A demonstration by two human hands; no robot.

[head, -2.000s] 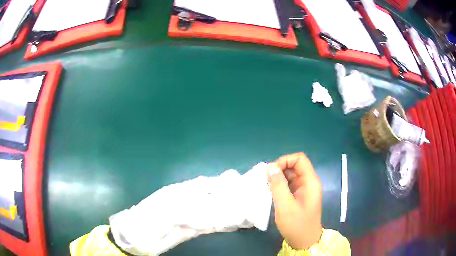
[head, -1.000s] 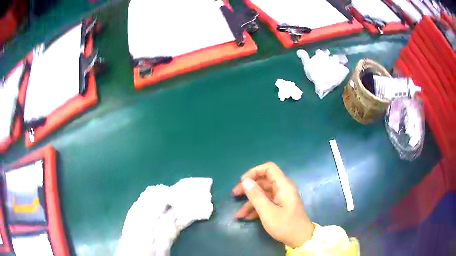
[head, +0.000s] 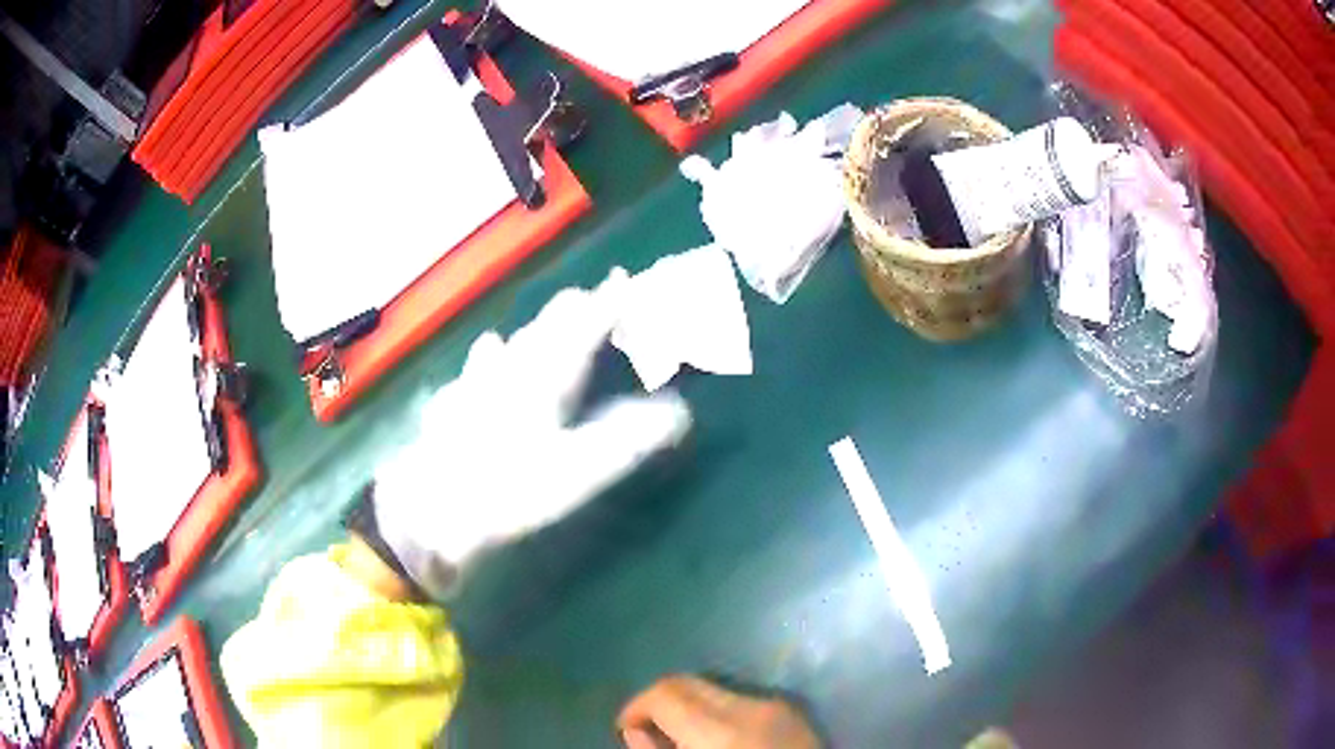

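Note:
My left hand, in a white glove, reaches forward over the green mat. Its thumb is spread from its fingers. A white cloth touches the fingertips; whether they grip it is unclear. The small white scrap cannot be told apart from it. A larger white crumpled lump lies just beyond. My right hand, bare, is cut off by the bottom edge, so its grip is hidden. A thin pale strip lies flat on the mat, right of both hands.
A brown ring holder stands at the upper right with a tube leaning in it. A clear plastic bag lies beside it. White-covered panels on red boards with black clips line the back and left. Red trays are stacked at right.
The view has swung right. My left hand has moved forward to the white scraps, its thumb now spread. My right hand has dropped to the bottom edge. The strip has stayed on the mat.

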